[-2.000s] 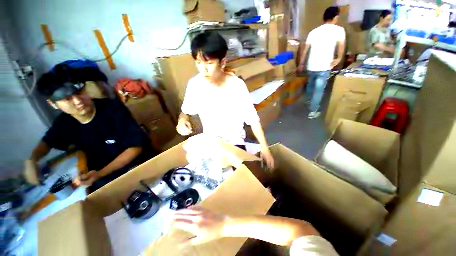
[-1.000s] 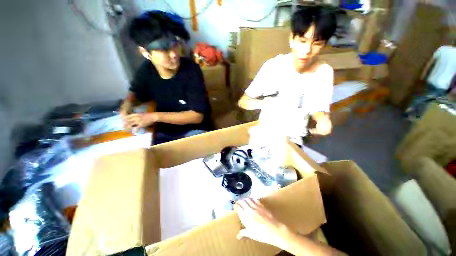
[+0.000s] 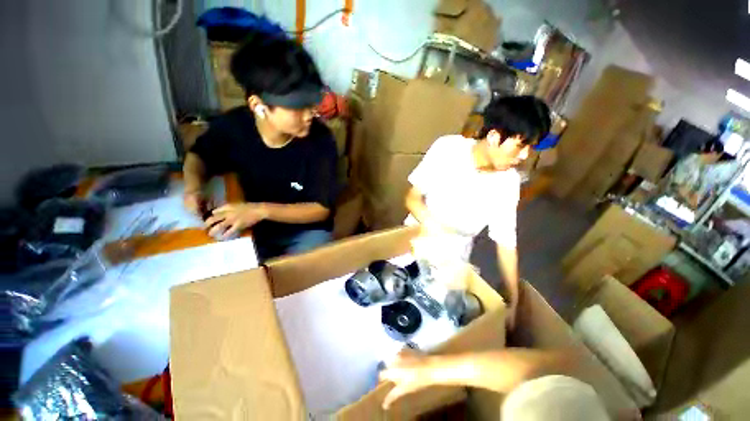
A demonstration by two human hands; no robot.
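An open cardboard carton [image 3: 220,353] stands in front of me, lined with a white sheet [image 3: 317,329]. Several round black and silver units lie in its far right part, one a black ring-shaped unit [image 3: 401,318], with a crinkled clear bag [image 3: 428,289] beside them. My right hand [image 3: 407,377] lies over the carton's near edge, its fingers towards the inside. The arm comes in from the lower right. The hand is blurred, and I cannot tell if it grips the flap. My left hand is out of the picture.
A person in black [image 3: 288,164] sits at the table [image 3: 197,267] on the left, hands on something small. A person in white [image 3: 469,189] stands behind the carton. Another open carton [image 3: 534,316] is on the right, a red stool [image 3: 662,288] farther back. Bagged dark parts [image 3: 70,382] lie left.
The view has swung left, then tilted. My right hand stays at the carton's near edge. The person in white has turned to the right and lowered an arm beside the carton.
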